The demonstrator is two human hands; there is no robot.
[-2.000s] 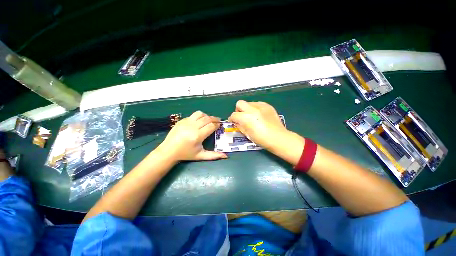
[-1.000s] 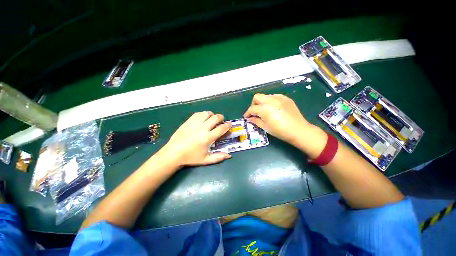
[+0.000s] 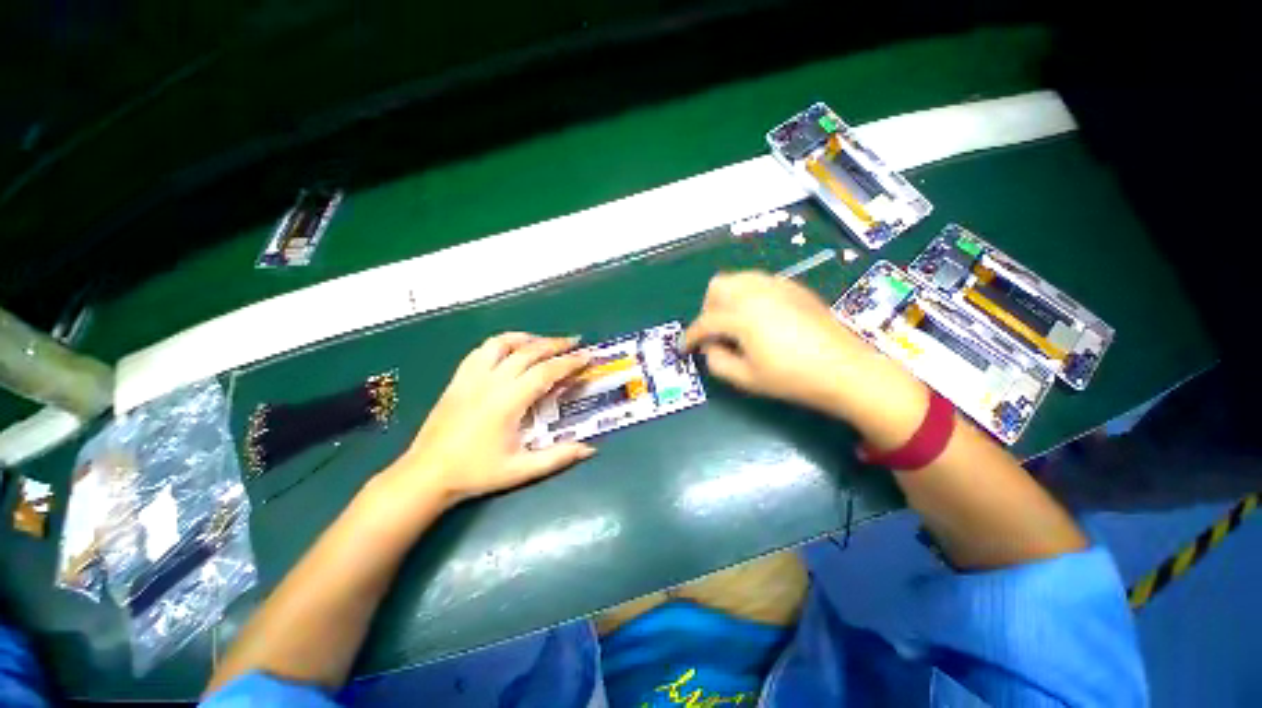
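Note:
An open phone body [image 3: 651, 383] lies tilted on the dark green mat, with an orange ribbon and a small green patch inside. My left hand [image 3: 471, 415] holds its left end, fingers over the far side and thumb at the near edge. My right hand [image 3: 775, 339] has its fingertips at the right end of the body. Whether they pinch a part is too small to tell. A slim pale tool [image 3: 810, 264] shows just beyond my right hand; I cannot tell whether the hand holds it. A black cable bundle [image 3: 316, 421] with gold-brown ends lies left of my left hand.
Two overlapping phone bodies [image 3: 1017, 307] lie at right; another [image 3: 848, 177] lies across the long white strip [image 3: 485, 259]. White bits [image 3: 765, 223] lie near the strip. Clear plastic bags [image 3: 159, 519] lie at left. One dark piece [image 3: 300, 228] is on the green belt.
The view has shifted, so the bench items appear further left. My right hand has moved from over the phone body to its right end. The pale tool now shows beyond it.

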